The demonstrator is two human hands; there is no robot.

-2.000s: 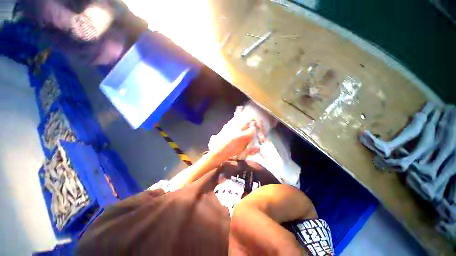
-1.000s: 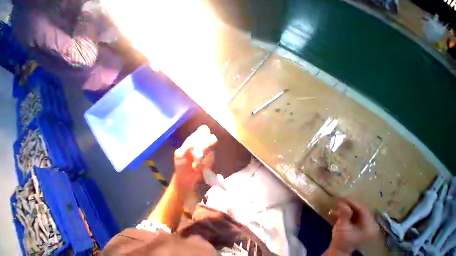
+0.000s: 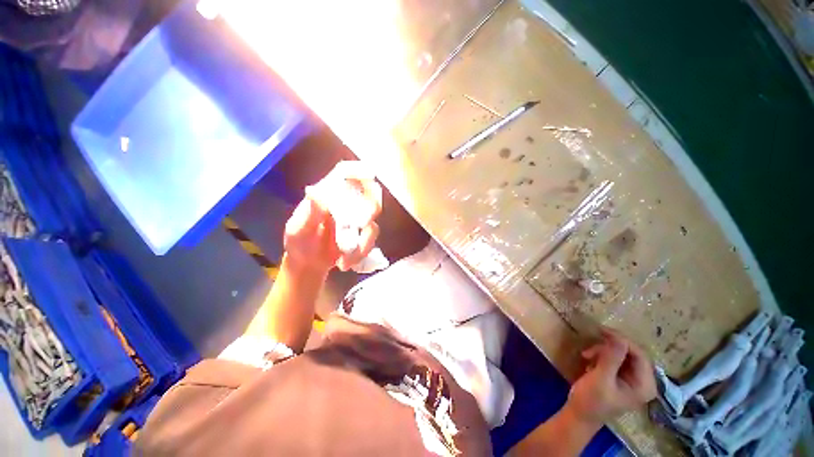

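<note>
My left hand (image 3: 323, 225) is raised in front of my lap, closed around a pale leg part (image 3: 371, 261). Glare washes out most of the part; a pale tip shows below the fingers. My right hand (image 3: 616, 377) rests low over the bench's front edge with fingers curled. Its fingertips are close to one end of a thin dark stick or line (image 3: 552, 303) on the bench. I cannot tell if they pinch it. A small round whitish dab (image 3: 595, 286) sits on the stained work patch, beside shiny clear tape (image 3: 585, 212).
A pile of pale legs (image 3: 736, 393) lies at bench right. A metal-handled tool (image 3: 491, 131) and thin sticks lie farther up. A blue tote (image 3: 165, 219) stands left, crates of small parts (image 3: 40, 361) lower left. A green belt (image 3: 714, 116) runs beyond the bench. Strong glare covers the bench's left end.
Two seconds ago my hands were together over my lap. My right hand has since moved to the bench's front edge, and my left hand has stayed raised with the pale part. The camera view has shifted.
</note>
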